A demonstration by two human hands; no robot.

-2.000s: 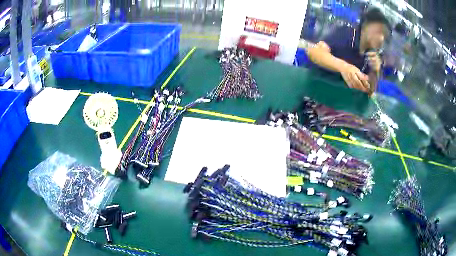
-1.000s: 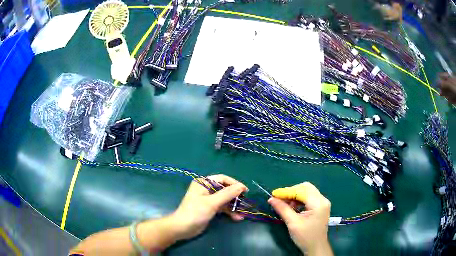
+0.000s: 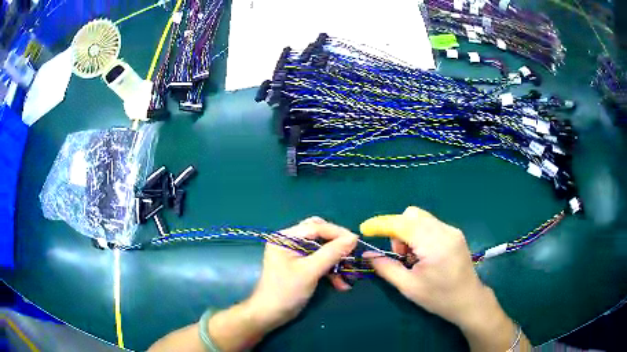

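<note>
A long multicoloured wire harness [image 3: 220,232] lies across the near bench, from beside the plastic bag to a small connector with a white label at the right. My left hand [image 3: 302,265] is closed around the harness, thumb and fingers pinching it near its middle. My right hand [image 3: 426,258] is just to the right, its thumb and fingers around the wires, with a thin pale wire between the hands. A yellow-orange finger cot [image 3: 386,227] covers its index finger. Whether a housing is at my fingertips is hidden.
A heap of blue-yellow harnesses [image 3: 412,103] lies beyond my hands, partly on a white sheet [image 3: 265,34]. At left are a clear bag [image 3: 96,182], black housings [image 3: 161,192], a cream fan [image 3: 96,48] and dark harness bundles [image 3: 196,55]. Red-purple harnesses [image 3: 509,31] lie far right.
Since one second ago, my right hand has come closer to my left hand and moved onto the wires; its finger has straightened. The view has shifted, with the heap higher in it.
</note>
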